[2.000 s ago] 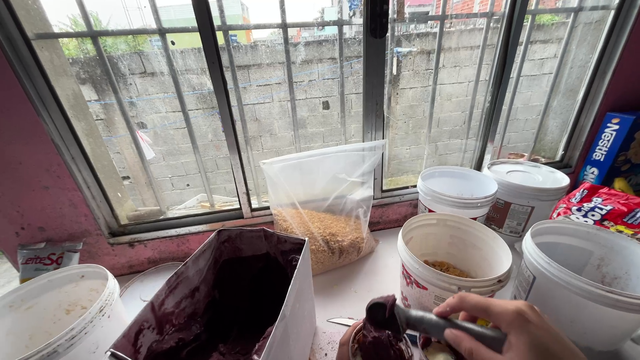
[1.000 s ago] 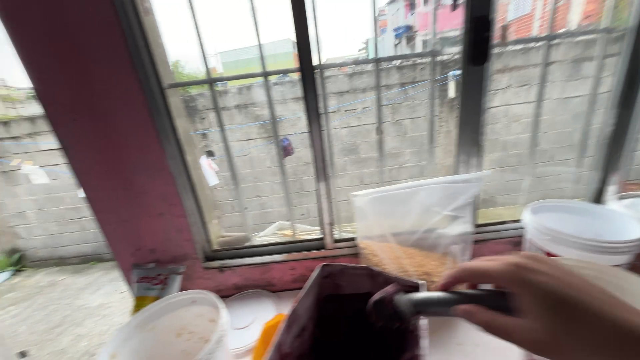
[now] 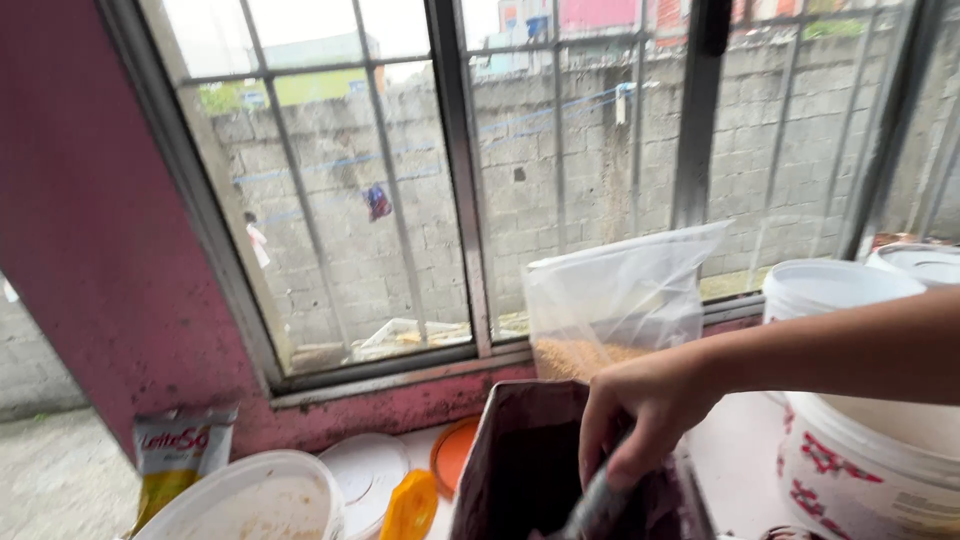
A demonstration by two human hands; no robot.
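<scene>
My right hand (image 3: pixel 645 412) grips the grey handle of a scoop (image 3: pixel 596 502), which reaches down into an open box (image 3: pixel 510 391) smeared inside with a dark purple mass. The scoop's head is mostly hidden at the bottom edge. Behind the box stands a clear plastic bag (image 3: pixel 619 300) partly filled with light brown granules. My left hand is out of view. The top of a small container (image 3: pixel 791 533) with dark purple contents just shows at the bottom edge, right of the box.
White plastic tubs (image 3: pixel 862 442) stand at the right, another tub (image 3: pixel 247 502) at the lower left. Beside that one are a white lid (image 3: pixel 367 472), an orange lid (image 3: pixel 452 450), a yellow-orange object (image 3: pixel 410 506) and a foil pouch (image 3: pixel 184 450). A barred window (image 3: pixel 465 225) rises behind.
My right hand has moved with the scoop from over the small container into the box. The left hand, partly seen at that container earlier, has left view. The view has swung left.
</scene>
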